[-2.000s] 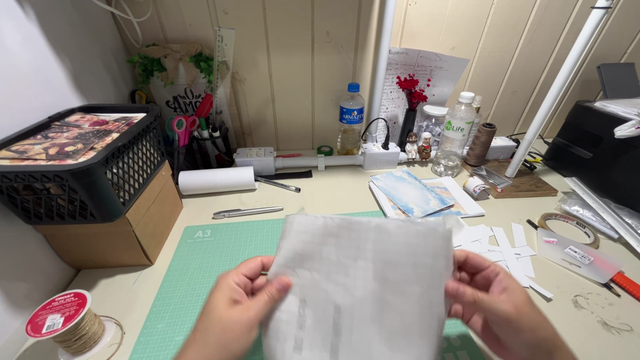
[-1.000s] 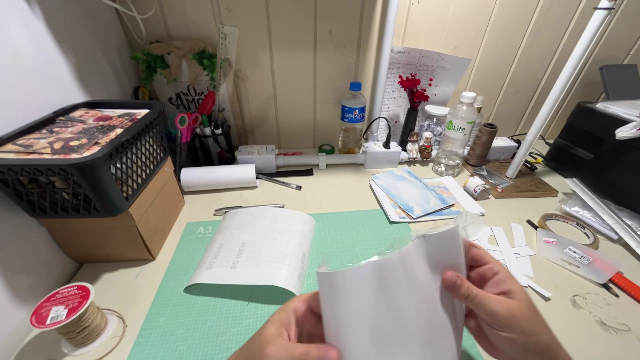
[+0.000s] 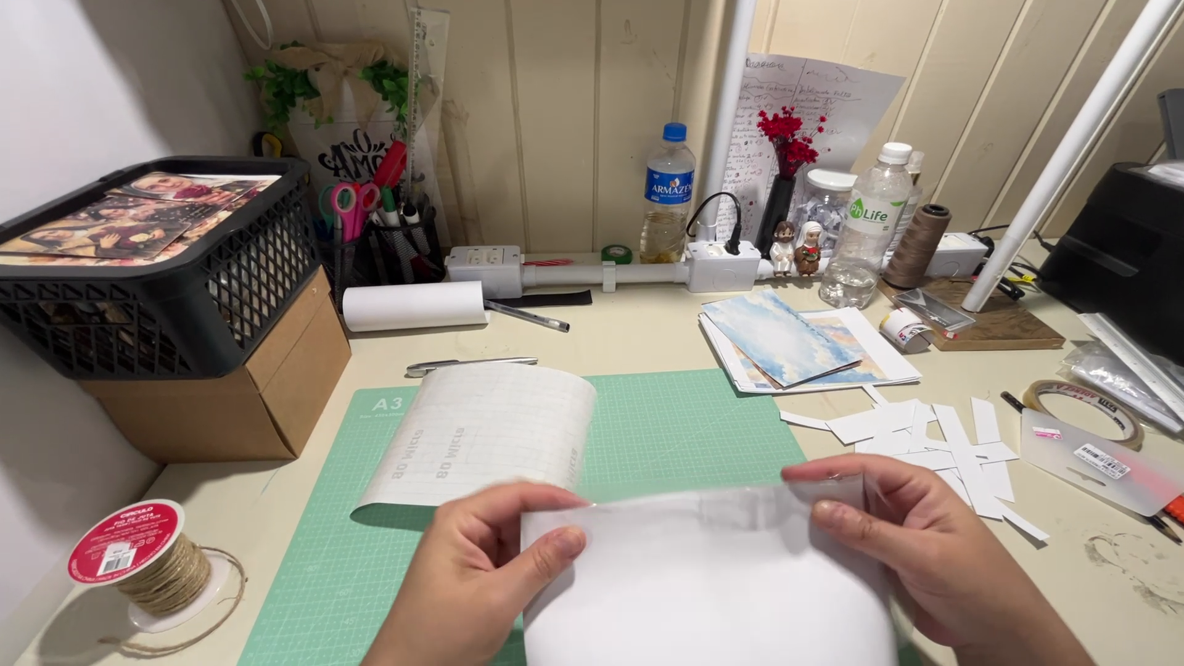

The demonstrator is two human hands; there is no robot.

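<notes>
Between my two hands a white sheet (image 3: 703, 573) is held upright near the bottom edge of the view, with a thin clear film showing along its top. My left hand (image 3: 509, 564) pinches its upper left corner between thumb and fingers. At the upper right corner my right hand (image 3: 906, 527) grips it, thumb in front. A curled sheet of backing paper (image 3: 499, 435) with grey printing lies on the green cutting mat (image 3: 666, 416), just beyond my left hand. The lower part of the held sheet runs out of view.
Cut white paper strips (image 3: 916, 439) lie right of the mat, near a tape roll (image 3: 1082, 412). Printed cards (image 3: 777, 338) are behind them. A twine spool (image 3: 157, 564) stands at left, below a black basket (image 3: 250, 305) on a cardboard box. A pen (image 3: 472, 363) borders the mat.
The backing paper, not seen on the mat in the oldest frame, now lies there. Since one second ago my hands have spread along the white sheet's top edge, which is now more level.
</notes>
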